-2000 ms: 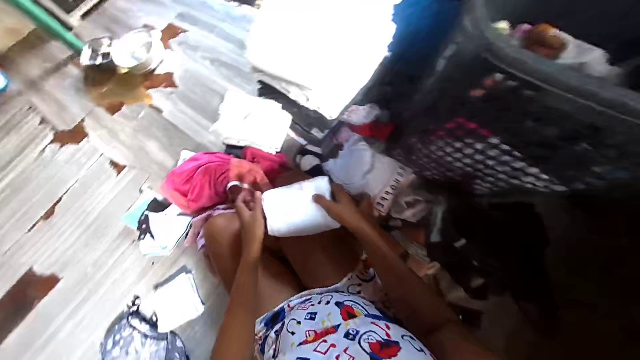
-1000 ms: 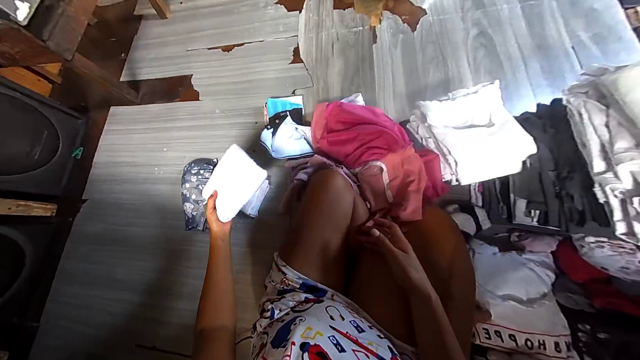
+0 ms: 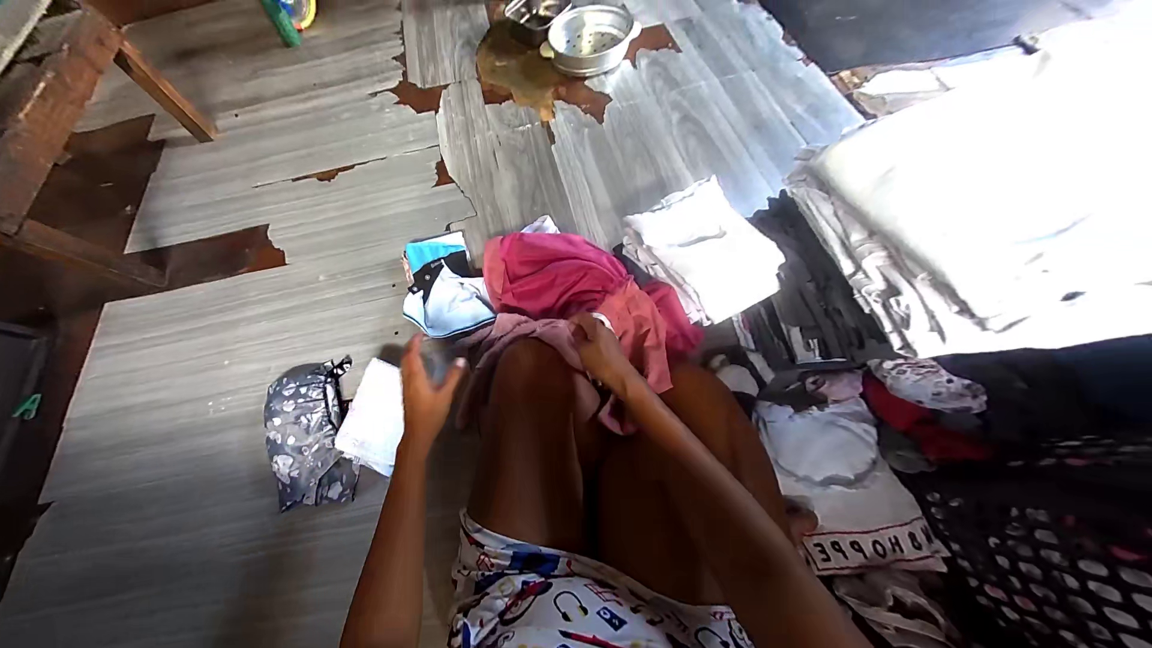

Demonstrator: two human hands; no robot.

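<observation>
My left hand point(image 3: 430, 389) is raised with its fingers apart and nothing in it, just right of a folded white cloth point(image 3: 373, 416). That cloth lies on the floor against a dark patterned bundle point(image 3: 308, 436). My right hand point(image 3: 601, 349) grips the edge of a garment at my knees, where a dusty-pink cloth point(image 3: 531, 333) and a coral cloth point(image 3: 637, 326) meet; which one it grips cannot be told. Behind them is a bright pink garment point(image 3: 553, 274). Folded light-blue clothing point(image 3: 448, 304) lies to its left, a folded white stack point(image 3: 706, 252) to its right.
Dark folded clothes point(image 3: 805, 279) and a large white pile point(image 3: 981, 207) stand at the right. Below them are loose clothes with a lettered white garment point(image 3: 868, 522) and a black plastic basket point(image 3: 1035, 540). Metal pots point(image 3: 592, 40) sit on the torn floor covering point(image 3: 315, 198). A wooden frame point(image 3: 67, 108) is at upper left.
The folded white cloth that was in my left hand a second ago now lies on the floor, let go. My right hand has closed on cloth at my knees. The view has swung.
</observation>
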